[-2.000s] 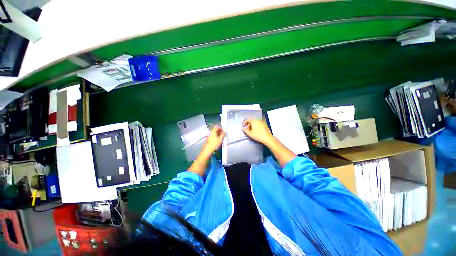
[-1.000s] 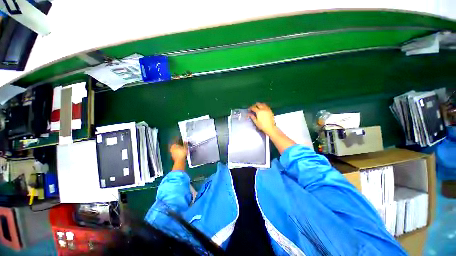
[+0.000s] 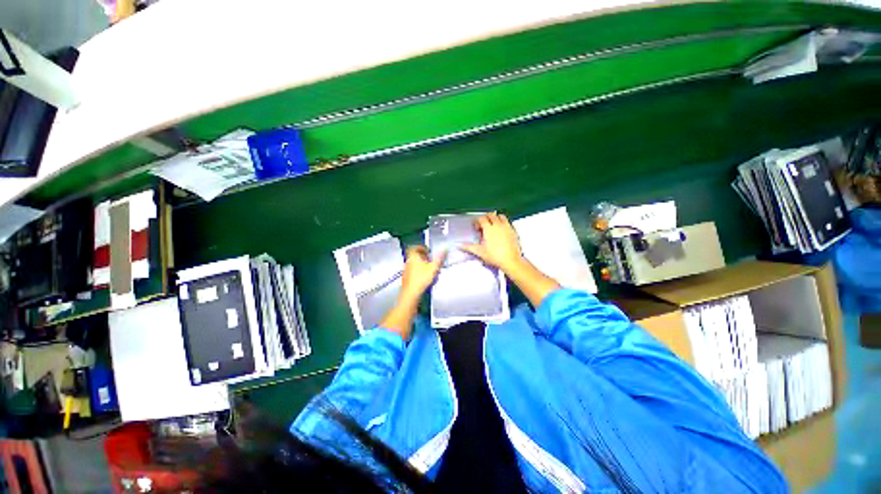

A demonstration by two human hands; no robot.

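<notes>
A grey, shiny panel (image 3: 468, 286) lies on a white-edged stack right before my body. My left hand (image 3: 421, 270) touches the stack's left side, fingers bent. My right hand (image 3: 495, 241) rests on the panel's upper right part, fingertips near its top edge. Whether either hand grips the panel or a film on it is too small to tell. A second grey panel (image 3: 375, 273) with a white edge lies to the left, partly behind my left forearm. A white separator sheet (image 3: 555, 249) lies to the right of the stack.
A leaning panel bundle (image 3: 218, 326) stands at left on a white board (image 3: 145, 362). A beige fixture (image 3: 676, 255) and an open carton (image 3: 763, 289) of white-edged pieces are at right. A blue bin (image 3: 279, 154) sits on the back ledge. Another person's blue sleeve (image 3: 862, 275) shows far right.
My left hand has moved from beside the left panel to the middle stack. My right hand stays on the middle panel with its fingers shifted. The left panel now lies slightly tilted.
</notes>
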